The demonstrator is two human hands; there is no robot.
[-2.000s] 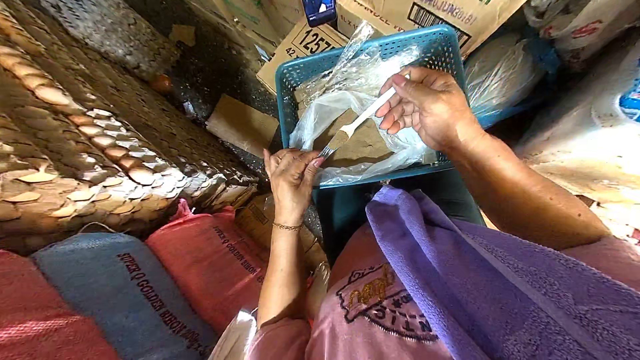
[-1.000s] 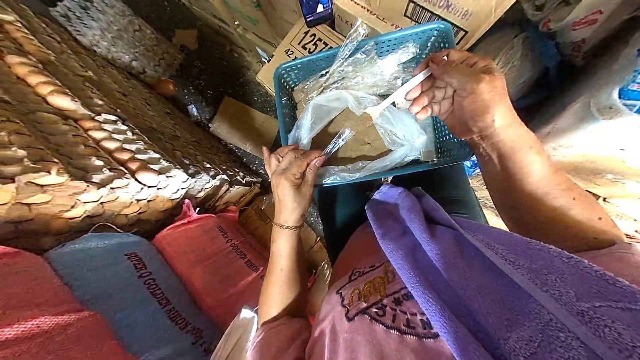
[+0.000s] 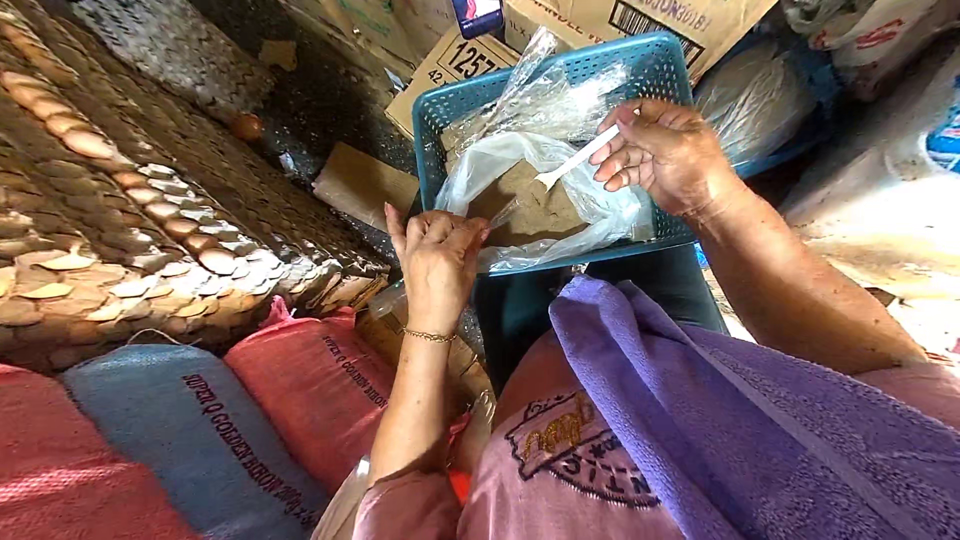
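Observation:
A blue plastic basket (image 3: 551, 262) rests in front of me. In it lies an open clear plastic bag (image 3: 469, 176) of brownish powder (image 3: 536, 206). My right hand (image 3: 664, 154) pinches a white plastic utensil (image 3: 577, 157), its flared end pointing down over the powder. At the basket's near left edge, my left hand (image 3: 439, 251) has its thumb and forefinger together on a small clear plastic piece, partly hidden by the fingers. Crumpled clear plastic bags (image 3: 555, 94) lie at the basket's far side.
Cardboard boxes (image 3: 457, 64) stand behind the basket, with a phone (image 3: 478, 15) by them. Stacked egg trays (image 3: 150, 247) with eggs rise at left. Red and blue woven sacks (image 3: 202, 420) lie lower left. A purple towel (image 3: 675, 390) hangs over my front. A filled plastic bag (image 3: 757, 101) sits at right.
The white utensil was at the small clear plastic piece by my left hand two seconds ago, then moved up and right. My left hand has since turned knuckles-up, with the clear piece now lower.

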